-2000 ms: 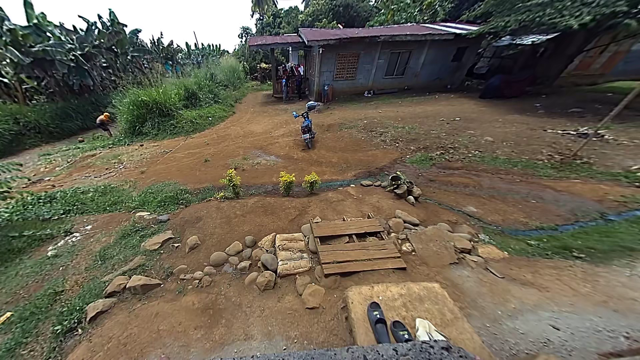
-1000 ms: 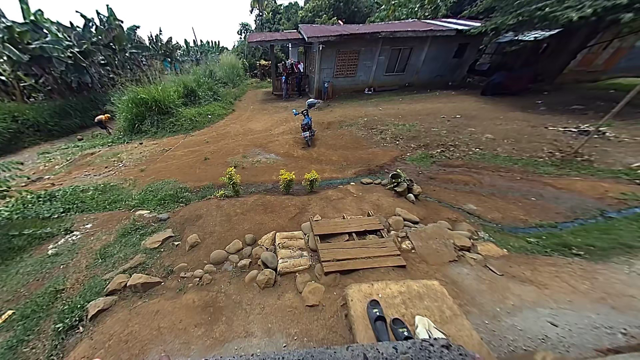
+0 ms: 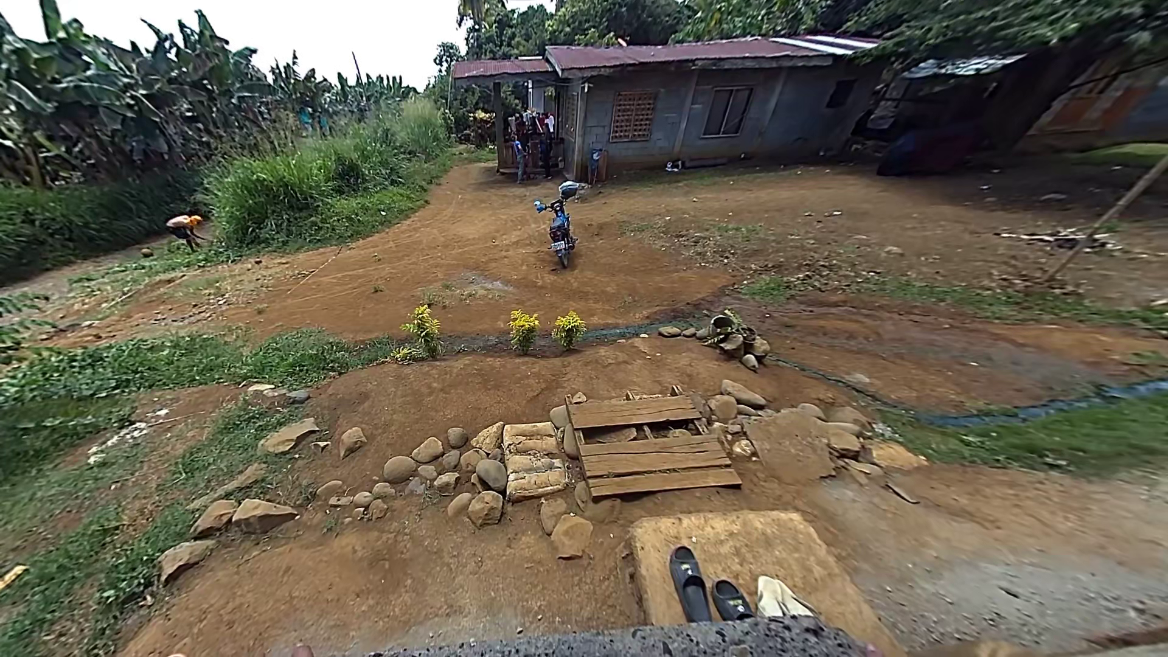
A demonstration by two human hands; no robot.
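Note:
Neither of my hands can be made out; a few tiny skin-toned slivers touch the bottom edge, too cut off to identify. Nearest to the camera is a rough grey concrete edge (image 3: 730, 639) at the bottom. Just beyond it, a pair of dark slip-on sandals (image 3: 690, 584) and a pale pair of footwear (image 3: 781, 598) rest on a flat concrete slab (image 3: 776, 538). Past the slab, wooden planks (image 3: 652, 464) lie over stones, beside a stack of pale filled sacks (image 3: 534, 461).
Rounded stones (image 3: 399, 470) line the bare earth. Three yellow-green shrubs (image 3: 524, 330) stand along a narrow water channel (image 3: 1031, 412). A blue motorcycle (image 3: 561, 233) is parked before a block house (image 3: 693, 114). People (image 3: 546, 151) stand at its porch; another person (image 3: 185, 228) bends over at far left.

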